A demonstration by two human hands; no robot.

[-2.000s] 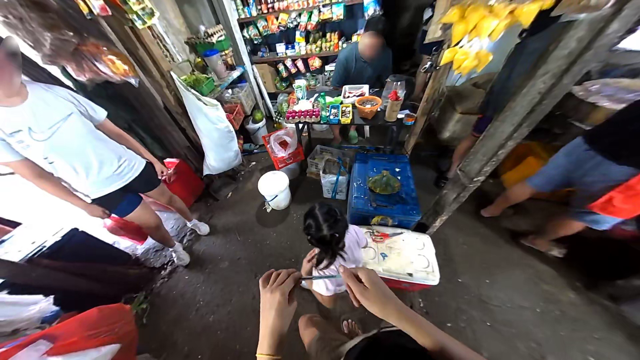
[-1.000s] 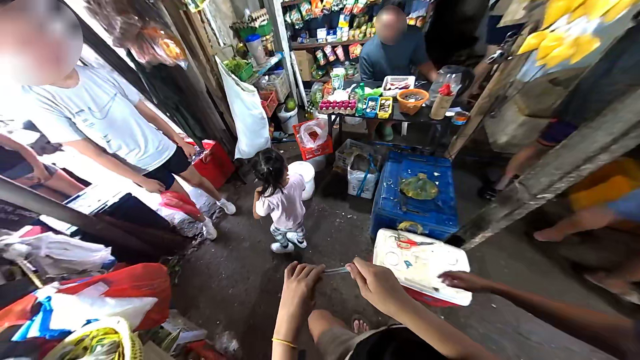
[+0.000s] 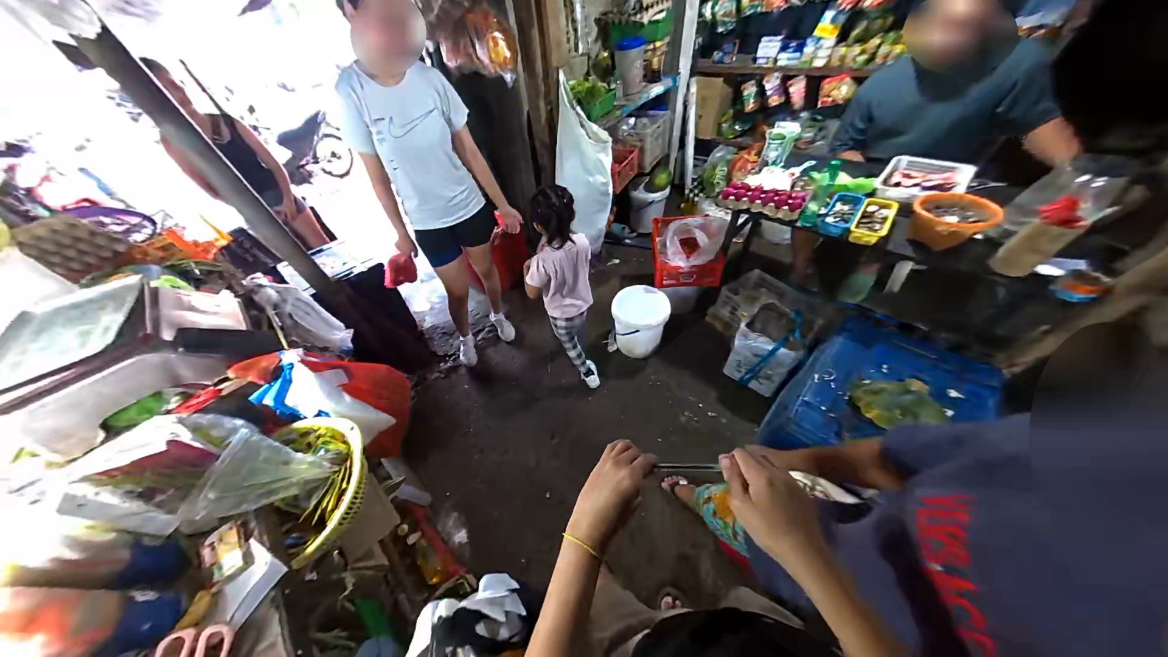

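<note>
Stretched between my two hands is a thin, greyish rod-like item (image 3: 689, 466), whose exact kind I cannot tell. My left hand (image 3: 622, 474), with a yellow band on its wrist, grips one end; my right hand (image 3: 757, 488) grips the other. Both are raised above the dark floor in front of my lap. Close beside my right hand is a person in a dark blue shirt (image 3: 985, 547), whose forearm passes behind it. A small child in a pink top (image 3: 564, 274) stands ahead, near a white bucket (image 3: 641, 321).
At left lie plastic bags and a yellow basket (image 3: 351, 493) of green pods. Pink-handled scissors (image 3: 196, 641) lie below. A person in a light shirt (image 3: 411, 146) stands ahead. At right are a blue cooler box (image 3: 821, 383) and a stall table with an orange bowl (image 3: 954, 219); another person sits behind it.
The child has moved away from me, towards the standing person. A person in dark blue now shows close at my right, over the white lid seen earlier. The view has swung left.
</note>
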